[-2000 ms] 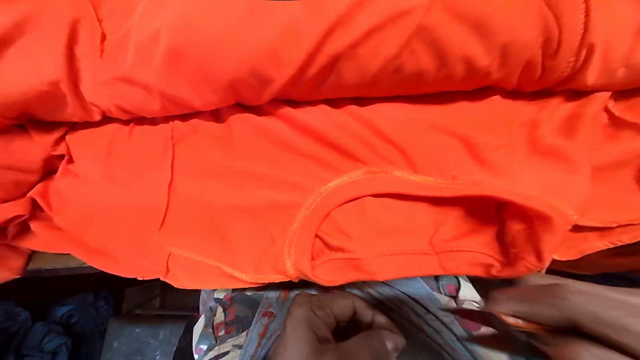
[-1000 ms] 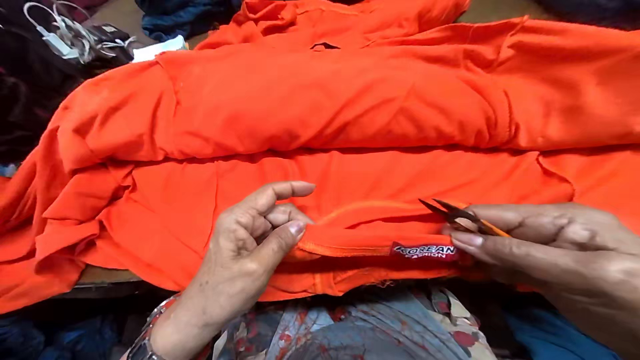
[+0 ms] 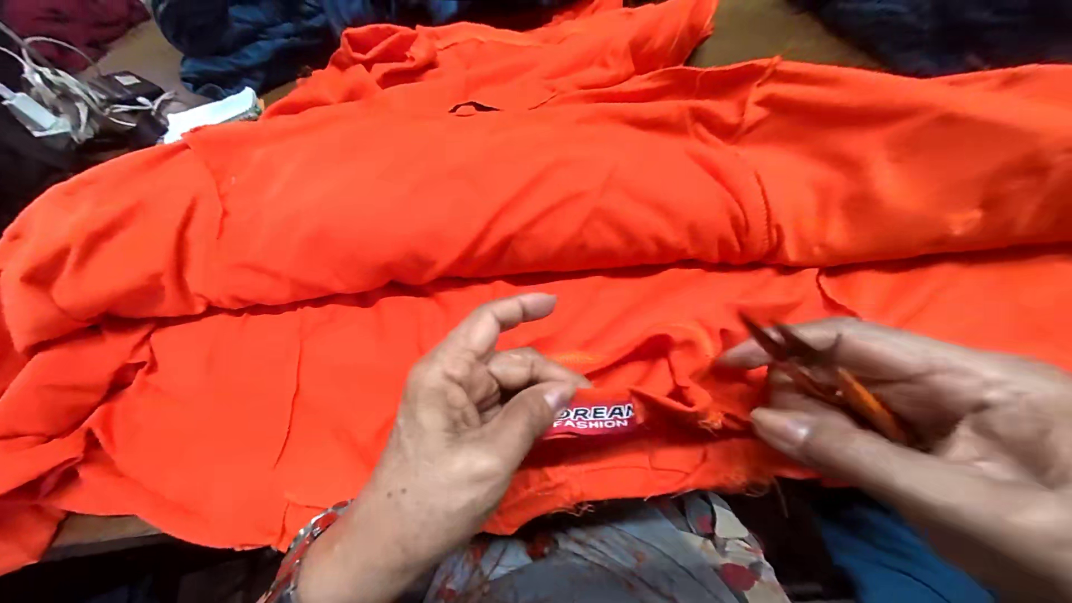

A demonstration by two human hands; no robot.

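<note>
Orange knit garments (image 3: 502, 201) lie spread and layered across the front of the table. My left hand (image 3: 477, 410) pinches the neckband of the nearest garment between thumb and a finger, its index finger raised, just left of a sewn-in woven label (image 3: 595, 414) that bears writing. Thread snips (image 3: 825, 381) with dark pointed blades and an orange part rest in my right hand (image 3: 904, 427), blades pointing up and left. The thumb and index fingertip of that hand are at the neckband's bunched right part, where loose threads hang. Its other fingers are partly hidden.
Tangled white cables (image 3: 71, 100) and a white object (image 3: 213, 113) lie at the upper left. Dark blue cloth (image 3: 243, 42) is heaped behind the orange pile, with more dark cloth (image 3: 963, 33) at the upper right. The wooden table edge (image 3: 100, 529) shows at the lower left.
The view has shifted since the first frame and shows more of the table. Since one second ago, the neckband has become bunched between my hands, with the label now beside my left thumb.
</note>
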